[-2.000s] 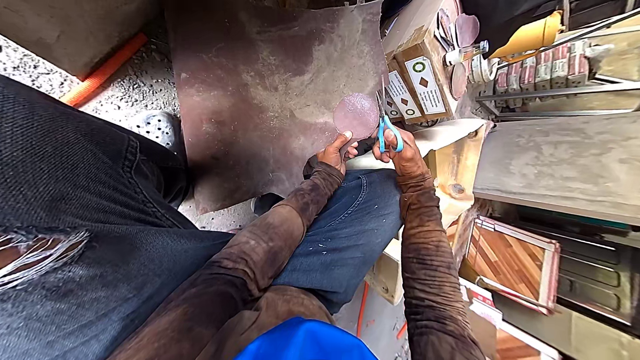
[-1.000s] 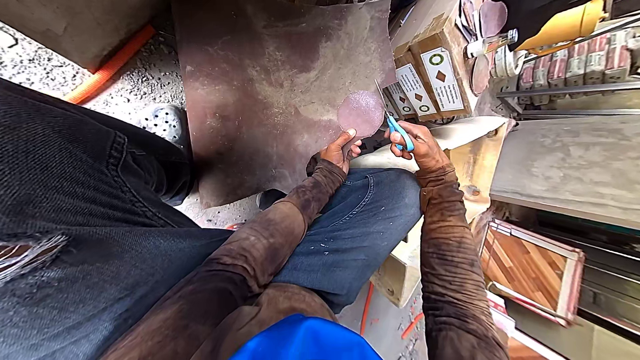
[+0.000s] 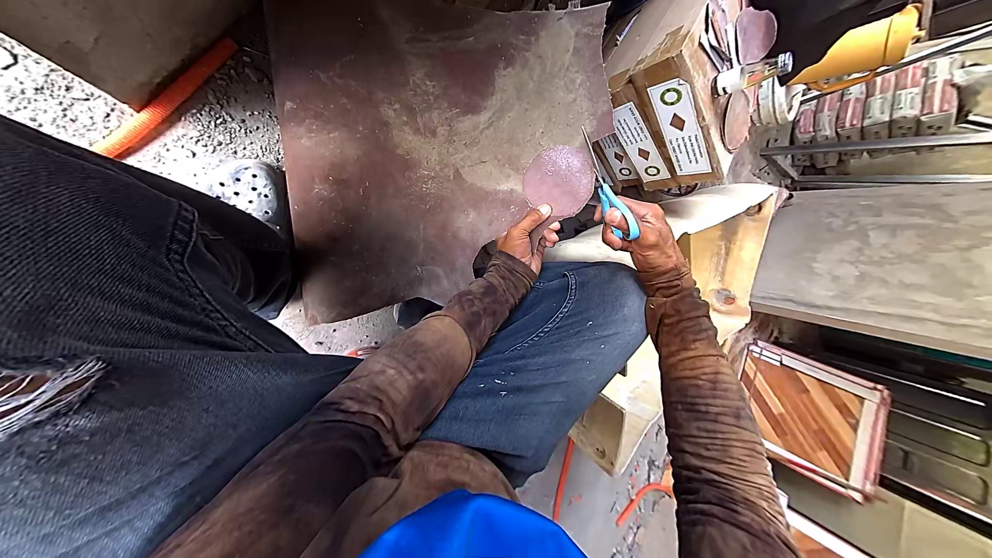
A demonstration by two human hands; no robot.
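My left hand (image 3: 529,236) pinches the lower edge of a round pinkish disc (image 3: 559,182), with the thumb on its top face. Light-blue-handled scissors (image 3: 618,215) are in my right hand (image 3: 642,232), their blades pointing up and away along the disc's right edge. Whether the blades touch the disc cannot be told. Beyond and below the disc lies a large reddish-brown sheet (image 3: 372,170), dusty on top, with a curved right edge. The material of disc and sheet is not certain.
Cardboard boxes (image 3: 659,93) with printed labels stand right of the sheet, more pinkish discs (image 3: 756,35) on them. A wooden bench (image 3: 721,271) is by my right forearm. Another person's leg in dark jeans (image 3: 116,256) is at left, near an orange corrugated hose (image 3: 170,101). A framed wood-pattern panel (image 3: 810,411) is lower right.
My right hand with the scissors has shifted slightly relative to the disc, and the angle of the scissors differs. My left hand has kept its hold on the disc.
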